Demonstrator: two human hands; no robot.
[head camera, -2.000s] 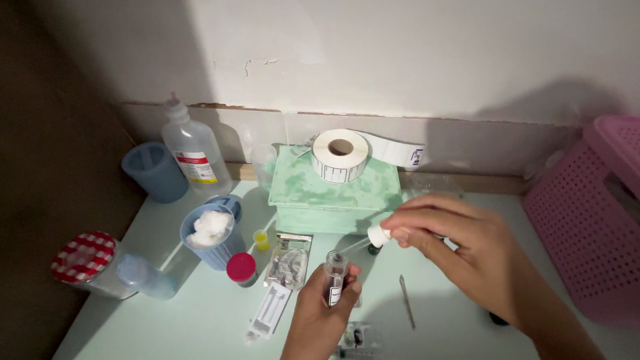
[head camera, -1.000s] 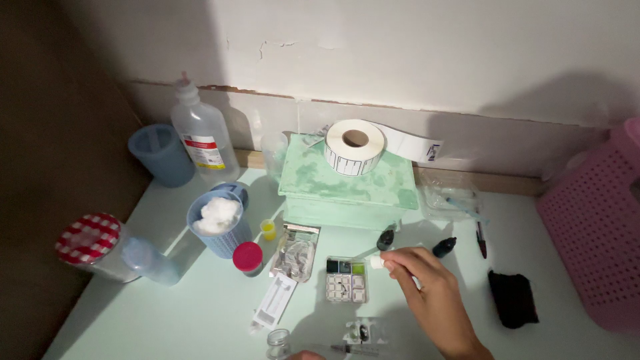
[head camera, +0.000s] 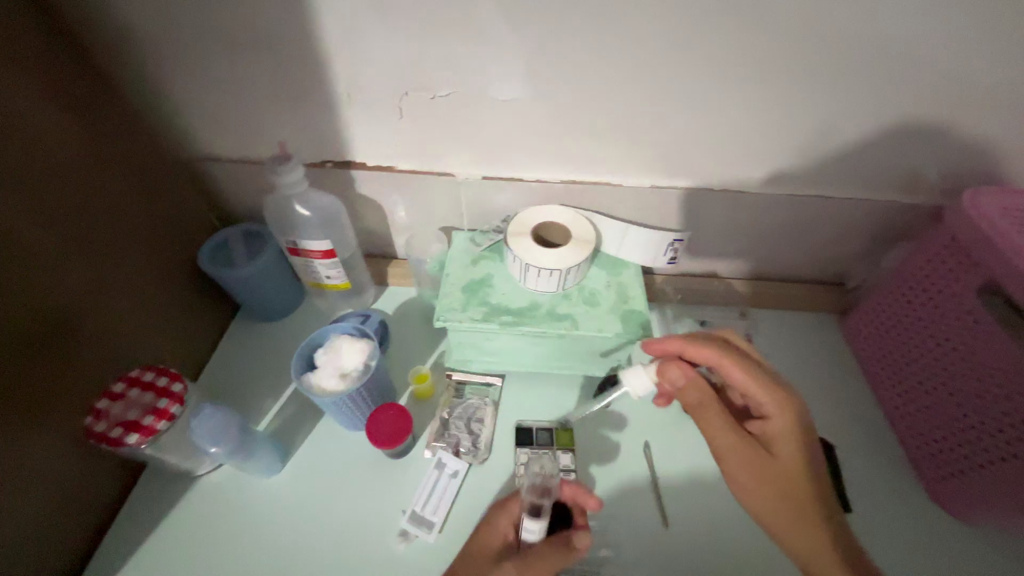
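My right hand (head camera: 740, 424) pinches the white cap of a glass dropper (head camera: 638, 381); its clear pipette slants down and left, above the table. Below and left of it, my left hand (head camera: 524, 532) grips a small clear vial (head camera: 538, 500) held upright, with dark contents and a pale label. Behind the vial lies a small case with dark, grey and green squares (head camera: 565, 437), partly hidden. A dark small bottle (head camera: 610, 390) stands behind the dropper. A thin metal tool (head camera: 655, 484) lies between my hands, to the right of the vial.
A green box (head camera: 544, 312) carries a label roll (head camera: 550, 248). Leftward are a cup of cotton (head camera: 340, 364), a red-capped jar (head camera: 390, 428), a yellow cup (head camera: 421, 382), a foil packet (head camera: 464, 420), a white plastic tray (head camera: 433, 494), a plastic bottle (head camera: 312, 232) and a checked-lid jar (head camera: 138, 406). A pink basket (head camera: 936, 360) stands right.
One second ago my right hand was lower, by the dark bottle, and my left hand was mostly out of view. Now the right is raised with the dropper and the left holds the vial farther in.
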